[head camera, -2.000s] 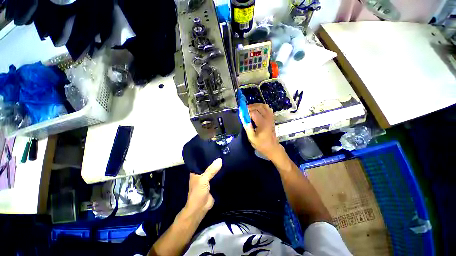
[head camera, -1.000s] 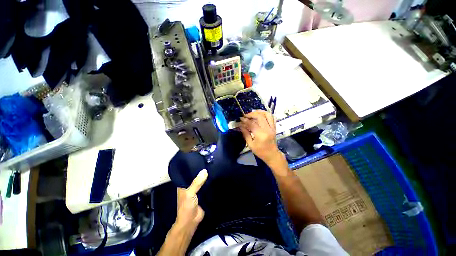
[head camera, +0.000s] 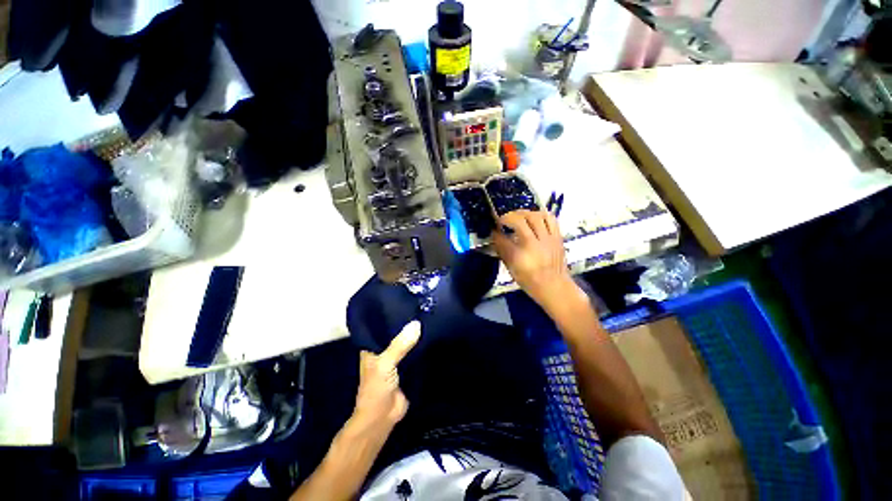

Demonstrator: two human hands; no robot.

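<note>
The dark cloth (head camera: 460, 367) lies under the front of the button-sewing machine (head camera: 391, 166) and drapes down over my lap. My left hand (head camera: 386, 377) presses on the cloth at its left, thumb pointing toward the small metal clamp (head camera: 423, 289). My right hand (head camera: 531, 250) is at the front edge of the two-section button tray (head camera: 511, 193), fingertips bent together over the dark buttons. Whether it holds a button is too small to tell. A blue strip (head camera: 457, 223) stands between the machine head and the tray.
Behind the tray are a keypad box (head camera: 471, 142) and a black bottle with a yellow label (head camera: 451, 54). Dark snips (head camera: 556, 204) lie right of the tray. A white basket (head camera: 166, 230) and dark strip (head camera: 215, 315) are left; a blue crate (head camera: 773, 362) is lower right.
My right hand has moved from beside the blue strip to the button tray. My left hand stays on the cloth. The camera view has shifted.
</note>
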